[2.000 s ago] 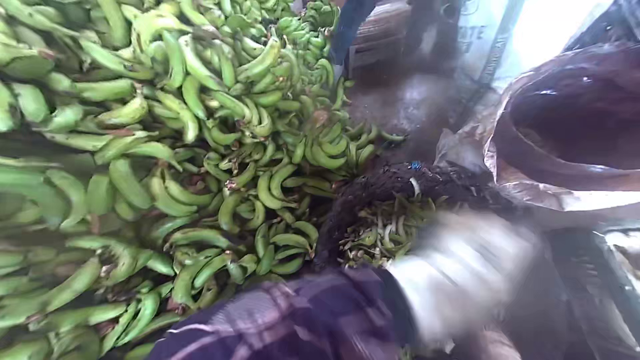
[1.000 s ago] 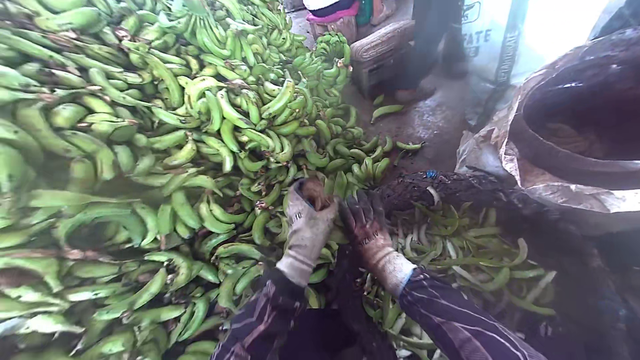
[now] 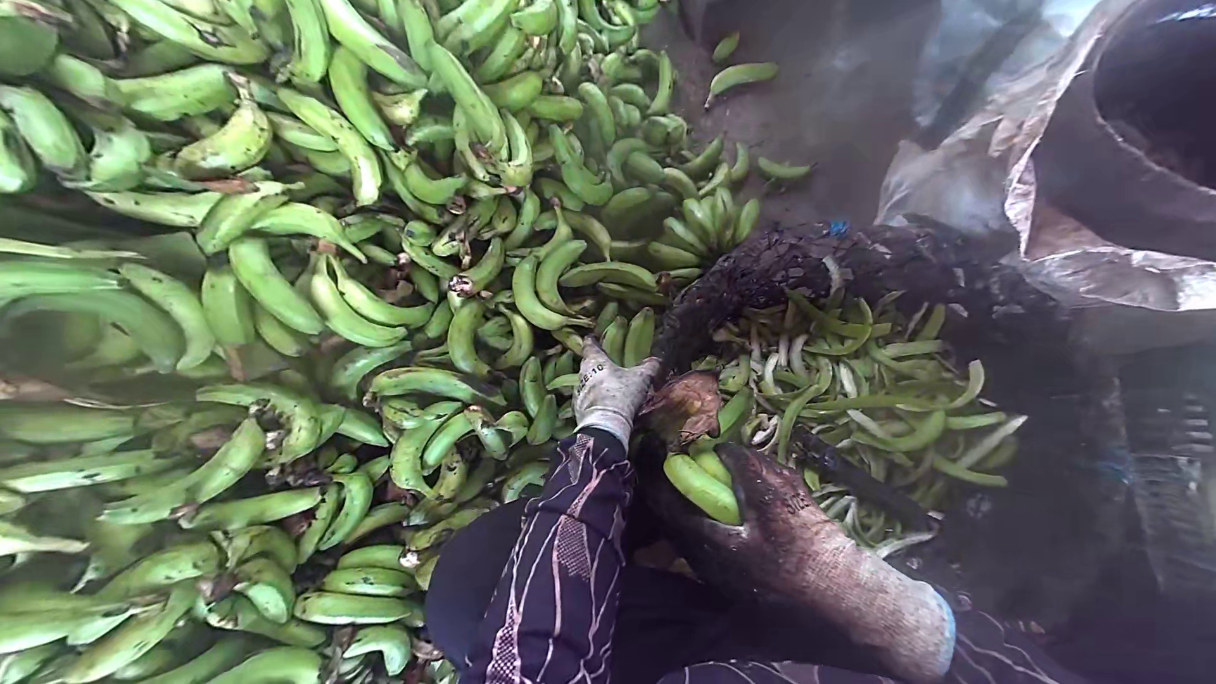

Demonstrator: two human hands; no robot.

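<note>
My left hand [image 3: 613, 385], in a pale, dirty glove, reaches to the edge of a big heap of green plantains or bananas [image 3: 275, 285]; its fingertips are at some fruit, and whether they grip it I cannot tell. Just below and to its right, my right hand [image 3: 760, 513], in a darkly stained glove, is closed around a few green fruits [image 3: 703, 486]. A dry brown piece of plant [image 3: 689, 407] lies between the hands. Beyond the right hand, green peels [image 3: 864, 380] fill a dark, rough-rimmed container [image 3: 760, 271].
A wide dark vessel [image 3: 1111, 190] wrapped in crumpled sheeting stands at the upper right. Loose green fruits [image 3: 743, 78] lie on the brown ground past the heap. My knees are under my forearms, close to the container.
One second ago both hands were close together at the heap's edge. Now my right hand is lower, with green fruits in it, and my left hand stays at the heap. The view has tilted down.
</note>
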